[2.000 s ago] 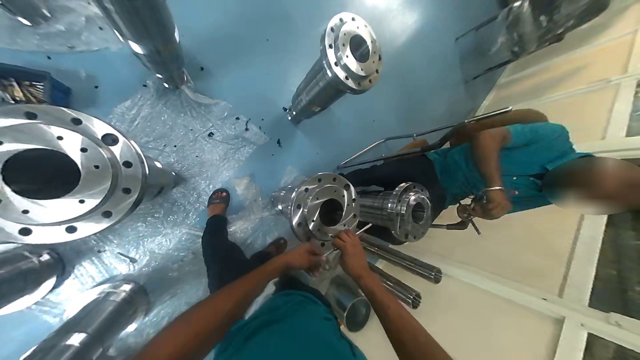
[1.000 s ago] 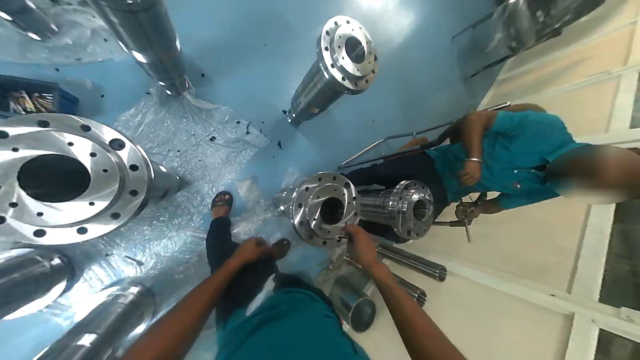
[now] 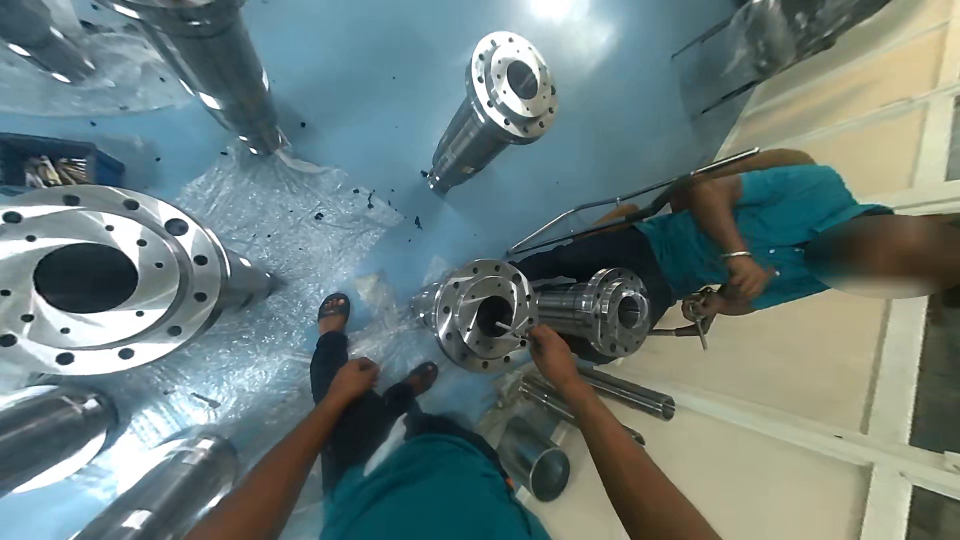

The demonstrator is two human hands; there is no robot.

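In the head view a flanged metal cylinder [image 3: 461, 300] stands in front of me, its round top drilled with holes around a dark central bore. My right hand [image 3: 553, 351] is at the flange's right edge, its fingers closed on a thin light-coloured rod-like tool [image 3: 511, 328] that reaches over the flange towards the bore. The tool's exact kind cannot be told. My left hand [image 3: 355, 377] is away from the flange, lower left of it, above my leg, with its fingers curled; nothing shows in it. A second flanged cylinder [image 3: 600, 311] adjoins the first on the right.
A co-worker [image 3: 780, 232] at the right holds a metal tool [image 3: 699, 307] beside the second cylinder. Metal tubes [image 3: 630, 394] and a wider pipe [image 3: 534, 457] lie near my right arm. Larger flanged cylinders [image 3: 169, 281], plastic sheeting [image 3: 285, 225] and a blue bin [image 3: 105, 166] are at the left.
My left hand has left the flange, where it was beside my right hand two seconds ago, and moved left. My right hand stays at the flange's edge. The co-worker's hands have shifted.
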